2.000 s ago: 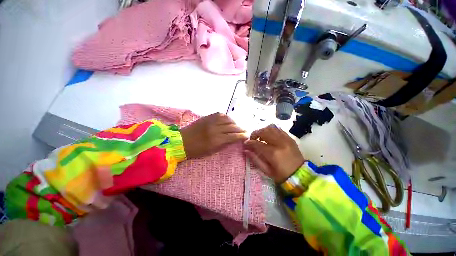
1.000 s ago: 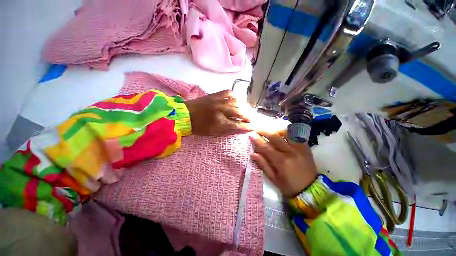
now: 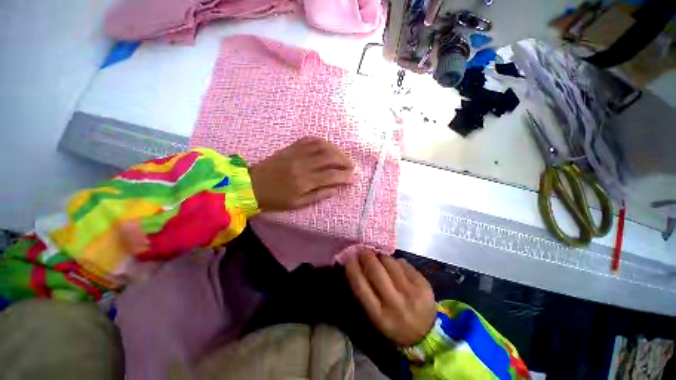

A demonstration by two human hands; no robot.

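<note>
A pink textured garment panel (image 3: 274, 104) lies flat on the table in front of the machine and hangs over the front edge. A thin pale strip (image 3: 373, 185) runs along its right side. My left hand (image 3: 304, 175) lies flat on the panel with the fingers together. My right hand (image 3: 389, 289) pinches the panel's lower right corner at the table's front edge. The presser foot area (image 3: 400, 80) is in bright glare just beyond the panel's upper right; the needle cannot be made out.
Black scraps (image 3: 485, 104) lie right of the needle area. Shears with brass-coloured handles (image 3: 574, 204), tangled grey-white strips (image 3: 571, 104) and a red stick (image 3: 618, 239) lie further right. A pink cloth bundle (image 3: 222, 11) is at the back left. The ruled front strip (image 3: 511, 249) edges the table.
The panel's right side has come away from the needle area towards me. My right hand has moved down to its lower corner. My left hand has moved back from the needle onto the panel.
</note>
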